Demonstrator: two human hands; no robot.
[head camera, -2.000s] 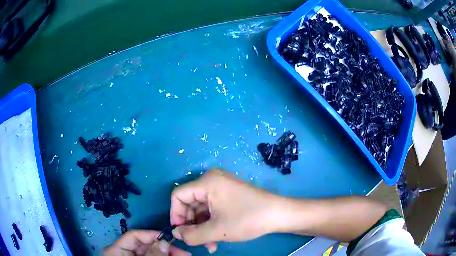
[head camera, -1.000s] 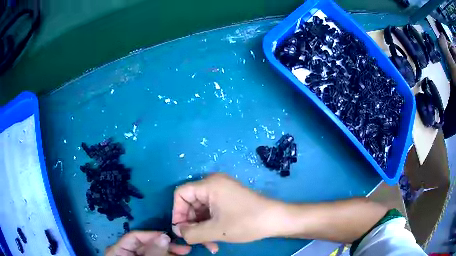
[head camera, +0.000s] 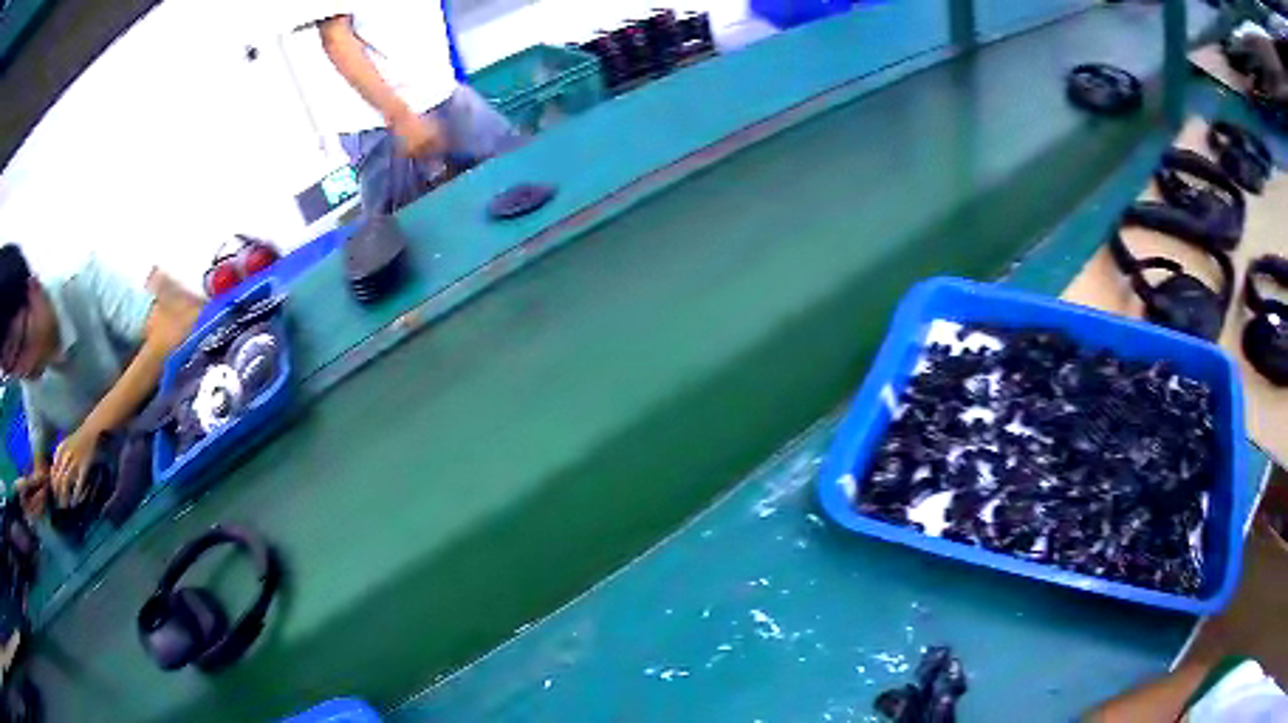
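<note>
My left hand is out of the picture. Of my right arm only a bit of forearm and a white sleeve with a green cuff show at the bottom right; the hand itself is cut off below the edge. A small pile of glossy black plastic parts (head camera: 925, 689) lies on the blue-green bench top (head camera: 706, 636) at the bottom edge. A blue-rimmed tray (head camera: 839, 466) crowded with black parts over a white bottom stands on the right. Whatever my hands hold is not visible.
A green conveyor belt (head camera: 565, 410) crosses the view, with over-ear headphones (head camera: 212, 607) on it. More headphones (head camera: 1184, 290) lie on cardboard at right. A blue tray rim (head camera: 336, 710) shows at the bottom. Across the belt are two people and a blue bin (head camera: 233, 431) of parts.
The view has swung up and away over the belt. Both hands and the left pile have left the picture; the right tray and small pile now sit lower in it.
</note>
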